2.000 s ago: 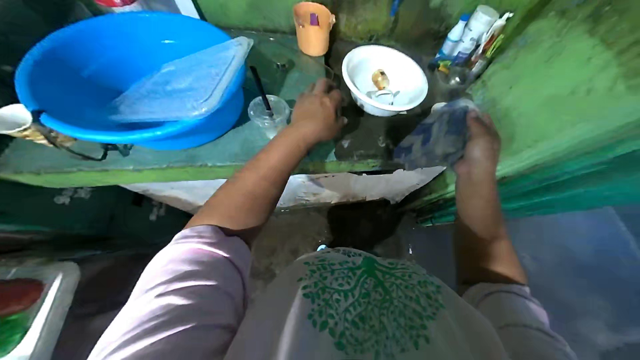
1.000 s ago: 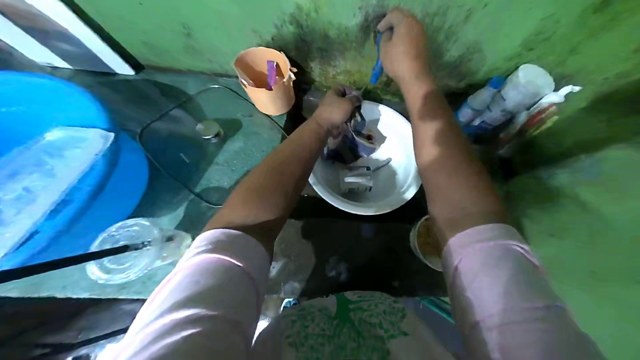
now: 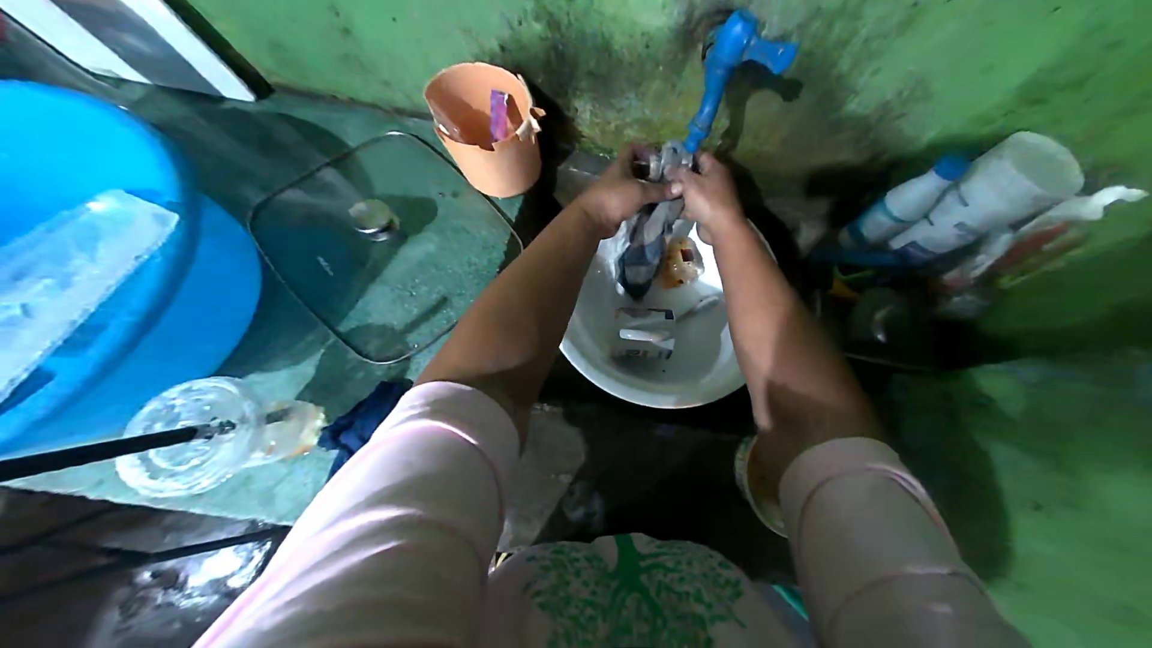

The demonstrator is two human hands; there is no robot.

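Note:
A wet checked cloth [image 3: 648, 243] hangs from both hands into a white basin [image 3: 661, 387]. My left hand [image 3: 625, 191] grips its bunched upper part from the left, and my right hand [image 3: 709, 196] grips it from the right, the two nearly touching. Just above them is the spout of a blue plastic faucet [image 3: 724, 67] on the wall; whether water runs cannot be told. An orange-brown item [image 3: 682, 263] lies in the basin beside the cloth, and a small white piece [image 3: 645, 336] lies lower down in it.
An orange broken-rimmed cup [image 3: 490, 166] stands left of the faucet. At far left are a blue tub [image 3: 211, 288] and a clear plastic cup [image 3: 184, 436]. A thin wire loop [image 3: 306, 310] lies on the counter. Bottles [image 3: 909, 202] lean at the right wall, and a round container [image 3: 760, 486] sits below the basin.
My right hand has come down from the faucet to the cloth, which my left hand held over the basin. Two seconds ago my right hand held the cloth at the right. The view has shifted.

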